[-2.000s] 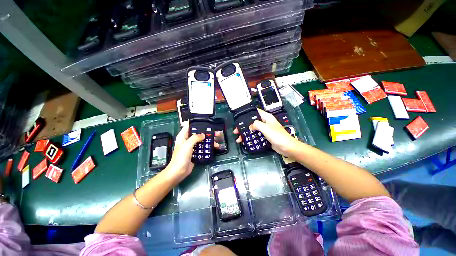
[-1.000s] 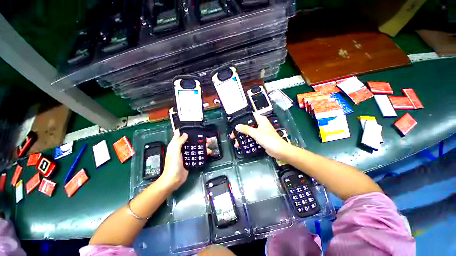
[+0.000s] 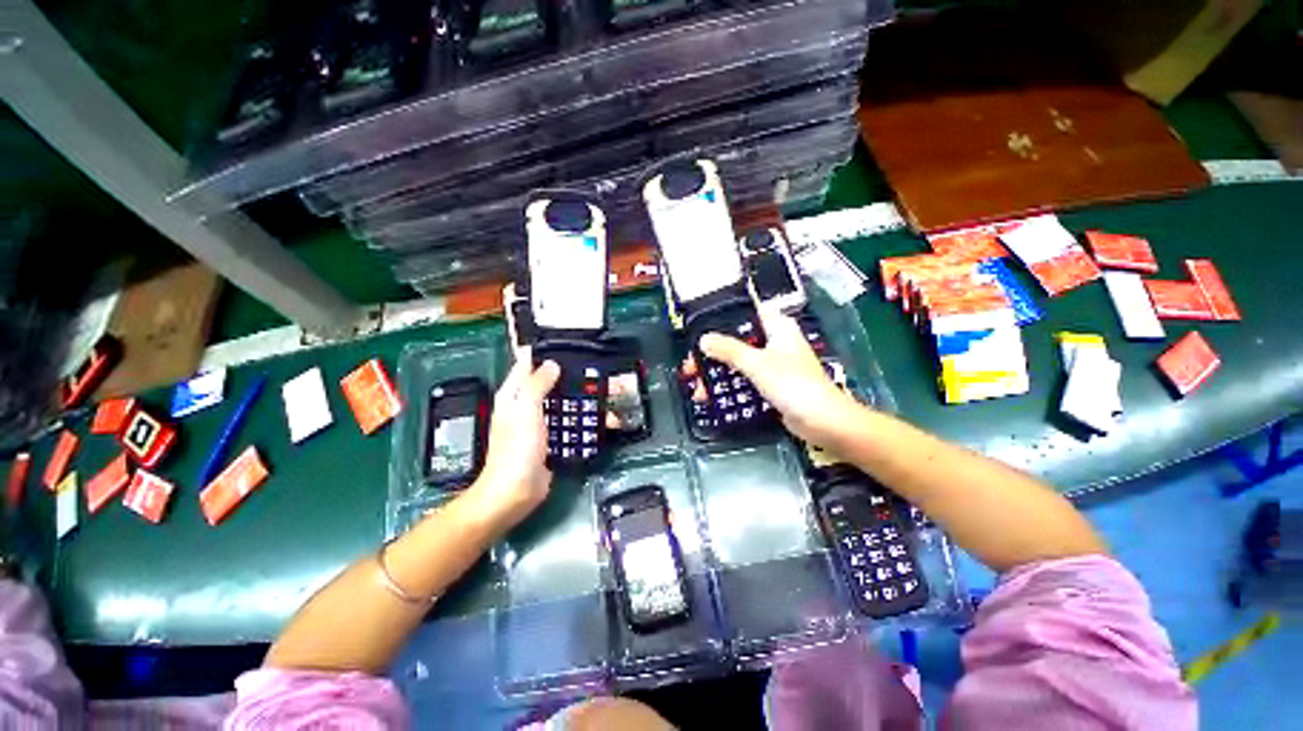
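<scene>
My left hand (image 3: 517,429) holds an open flip phone (image 3: 567,279) upright over the tray, thumb at the top left of its black keypad. My right hand (image 3: 772,369) holds another open flip phone (image 3: 695,236), thumb on the upper keypad. Both screens are lit white. The clear blister tray (image 3: 536,597) lies below. In it are a closed phone (image 3: 456,433) at left, another closed phone (image 3: 649,557) at the front and an open phone (image 3: 870,550) at front right. Another open phone (image 3: 772,271) stands behind my right hand. The fingers behind the held phones are mostly hidden.
Stacked blister trays (image 3: 600,122) with black phones stand behind. Orange and white packets (image 3: 976,321) lie at right, with a brown board (image 3: 1022,143) behind. At left are a blue pen (image 3: 233,431), a red-and-black device (image 3: 145,437) and small packets (image 3: 235,486). A grey post (image 3: 172,179) slants at left.
The view has shifted since a second ago. The right phone is raised slightly and stands more upright. My left thumb has moved from mid-keypad to the keypad's upper left edge since two seconds ago.
</scene>
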